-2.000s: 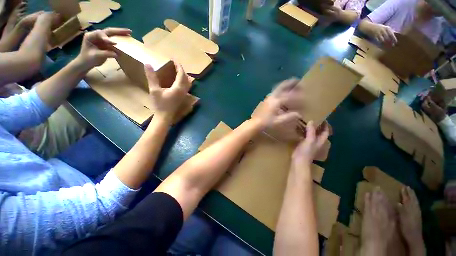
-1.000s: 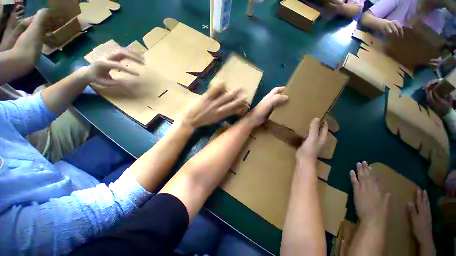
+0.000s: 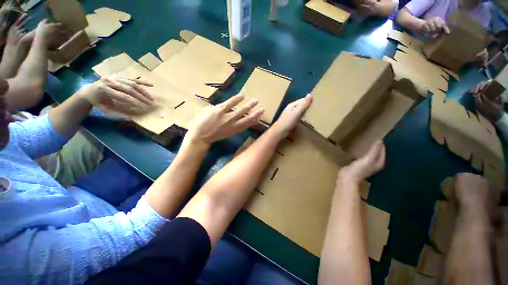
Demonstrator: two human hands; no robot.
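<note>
A brown cardboard box (image 3: 348, 94) is tilted in front of me above a flat blank (image 3: 306, 195). My left hand (image 3: 294, 116) grips the box's left edge. To the box's right, a brown panel (image 3: 384, 119) with a rounded ear slants down; I cannot tell whether it is joined to the box. My right hand (image 3: 365, 164) is at the panel's lower end, fingers curled; whether it grips is unclear. The blank lies under my forearms, with dark slits and notched edges.
A person in blue on my left has both hands over blanks (image 3: 195, 61). A small flat-topped box (image 3: 264, 92) lies beside my left hand. Notched blanks (image 3: 468, 133) lie right. Another person's hand (image 3: 473, 189) is lower right. An upright post (image 3: 239, 22) stands behind.
The box has turned so its side shows, and the panel with the ear now shows at its right. My right hand has moved right and off the box's near edge. My left hand has shifted slightly.
</note>
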